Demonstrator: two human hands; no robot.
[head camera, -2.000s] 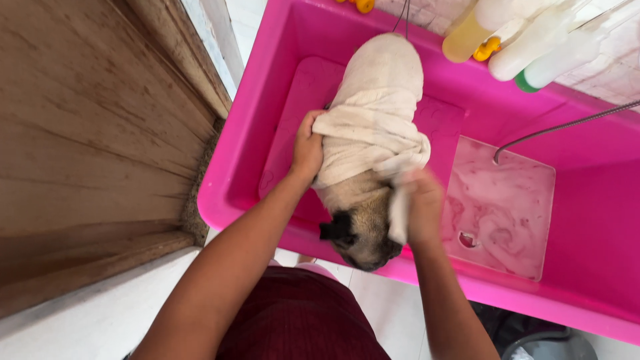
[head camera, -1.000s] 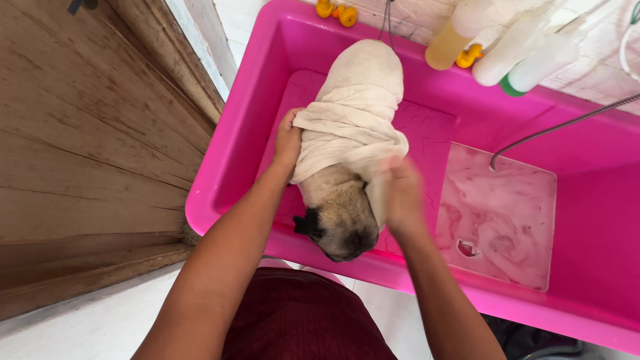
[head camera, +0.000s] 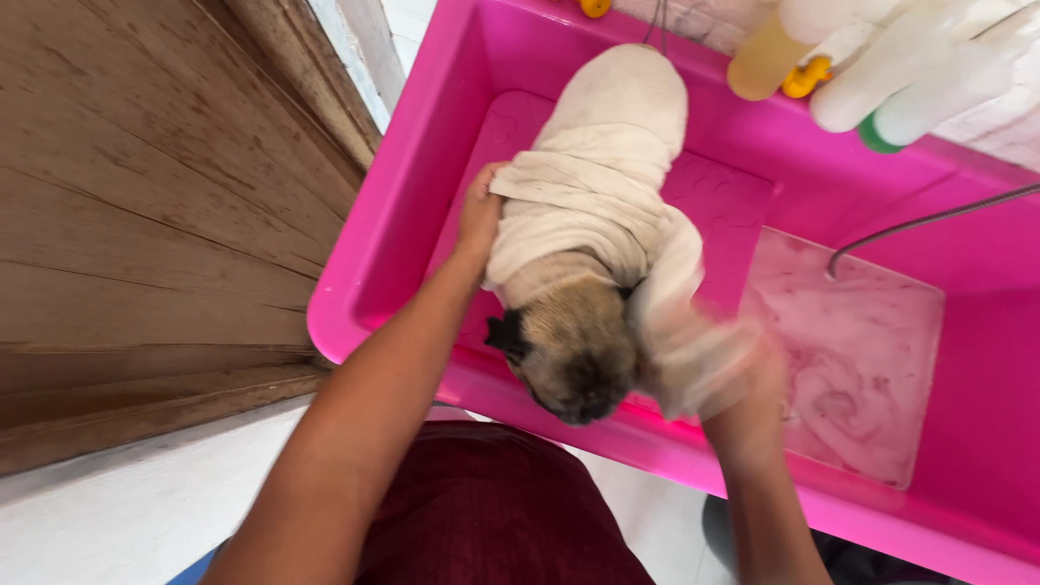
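Note:
A fawn dog with black ears (head camera: 573, 349), pug-like, stands in a pink plastic tub (head camera: 382, 268), its head over the near rim. A cream towel (head camera: 601, 187) is draped over its back and wrapped around its neck. At the towel's left edge, my left hand (head camera: 483, 207) grips a fold against the dog's side. My right hand (head camera: 743, 378), blurred by motion, holds the towel's loose end to the right of the dog's head; its fingers are partly hidden by the cloth.
Cloudy water lies in the lower basin (head camera: 845, 357) at the right, where a metal hose (head camera: 934, 219) reaches down. Several bottles (head camera: 910, 114) and a yellow rubber duck (head camera: 806, 77) line the far rim. A wooden door (head camera: 162, 203) stands at the left.
My right hand has moved away from the dog's head, out to the right, with the towel's end. The dog's right side of the head is more uncovered. My left hand stays on the towel.

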